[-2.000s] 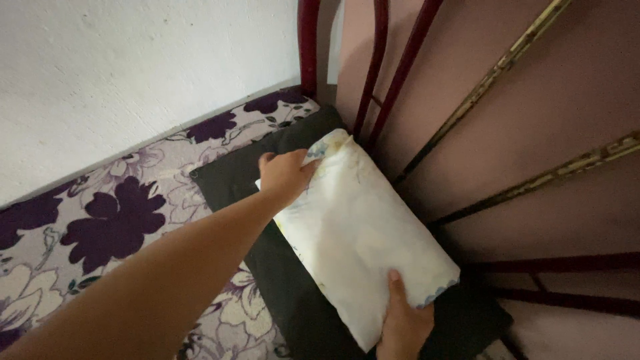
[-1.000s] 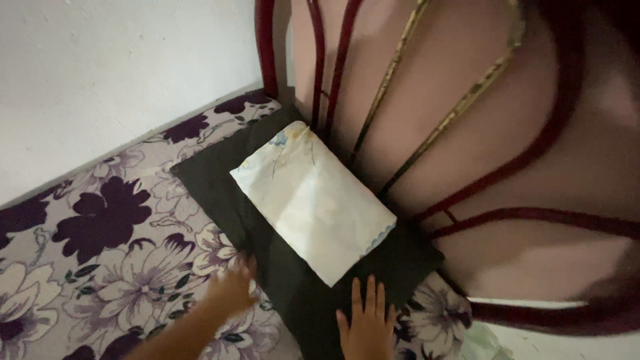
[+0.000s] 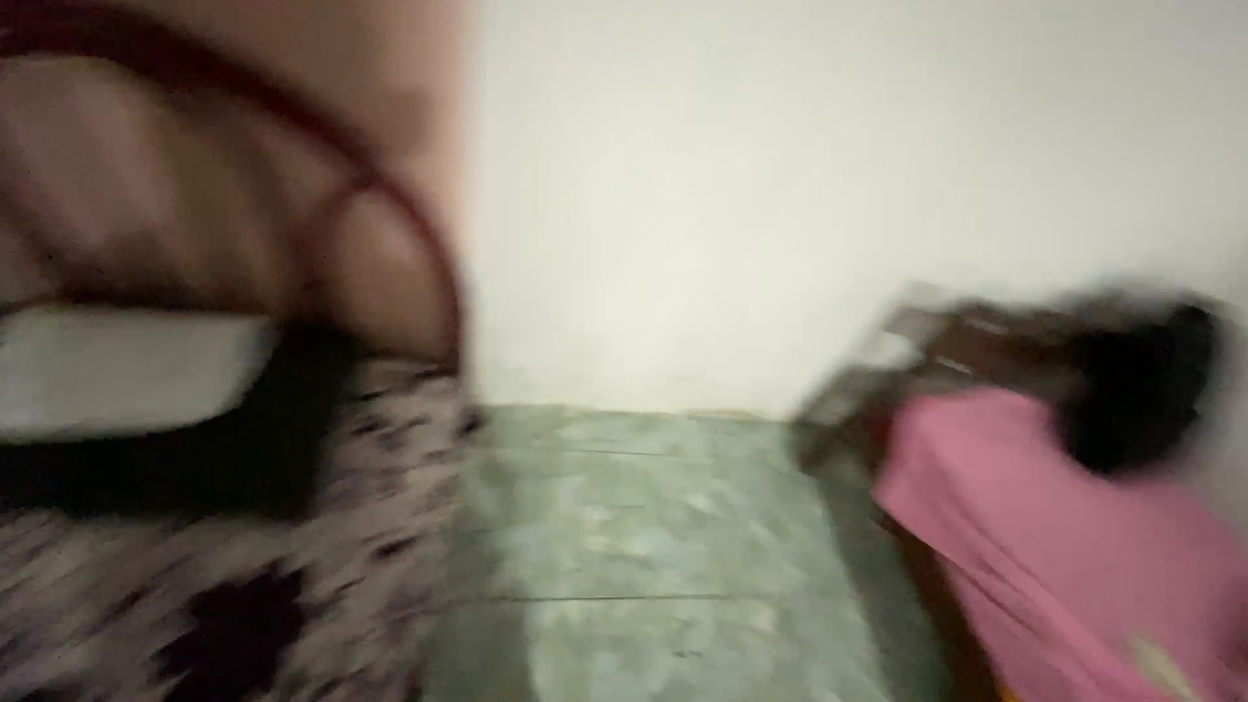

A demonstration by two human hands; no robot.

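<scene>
Neither of my hands shows in the blurred head view. The white folded cloth [image 3: 122,372] lies on a black flat cloth or pad [image 3: 263,458] at the left edge. Under them spreads the purple-and-white floral bed sheet [image 3: 390,526]. A dark red curved metal headboard [image 3: 375,175] rises behind them.
Greenish floor tiles [image 3: 643,546] run between the bed and a pink cloth [image 3: 1063,526] at the right, which hangs over something brownish. A black object [image 3: 1141,380] is beside the pink cloth. A white wall [image 3: 682,195] stands behind.
The view has swung far to the right, bringing in the floor and pink cloth. Both hands, at the folded cloth and then beside it earlier, have left the view.
</scene>
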